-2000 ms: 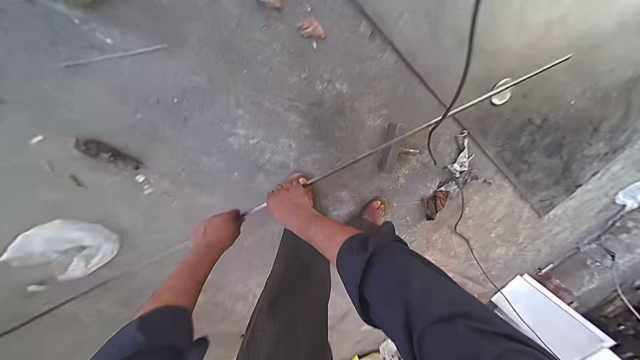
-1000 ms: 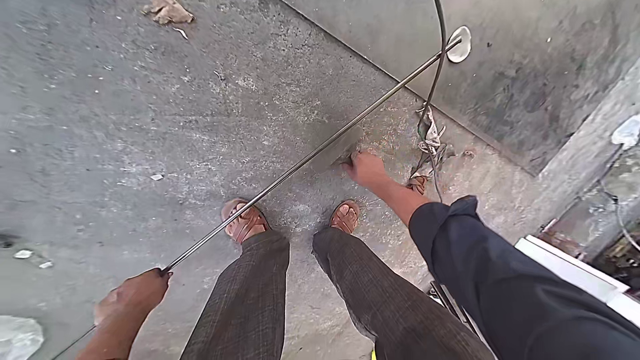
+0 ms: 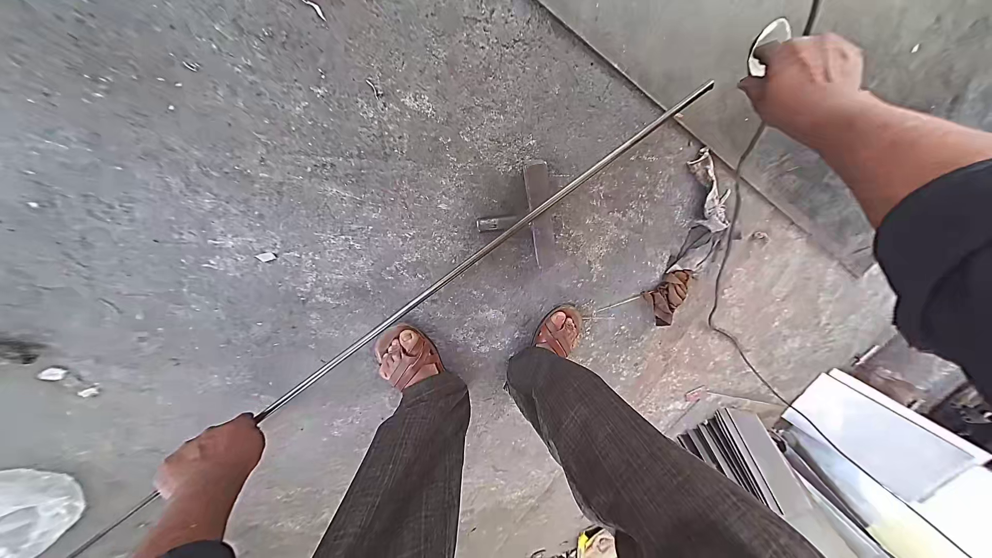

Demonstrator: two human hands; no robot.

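Observation:
My left hand [image 3: 213,457] is closed round a long thin metal rod [image 3: 484,252] at the lower left. The rod slants up to the right, its far end free in front of my right hand. At the upper right, my right hand [image 3: 810,85] is beside a round white-rimmed thing [image 3: 771,32] and over a dark cable [image 3: 736,186]. Something dark shows at its fingertips; whether it grips this or the cable is unclear. Below the rod's middle, a flat dark bar [image 3: 538,190] and a short metal piece [image 3: 497,224] form a cross shape on the floor.
My sandalled feet [image 3: 407,356] stand on the rough concrete floor. Crumpled cloth [image 3: 709,201] and a brown scrap [image 3: 668,297] lie near the cable. Stacked panels [image 3: 891,434] are at the lower right, a plastic bag [image 3: 35,508] at the lower left. A floor seam [image 3: 604,62] runs diagonally.
Two seconds ago both my hands were on the rod. My right hand has left it, was low near the floor one second ago, and is now at the upper right. My left hand still holds the rod.

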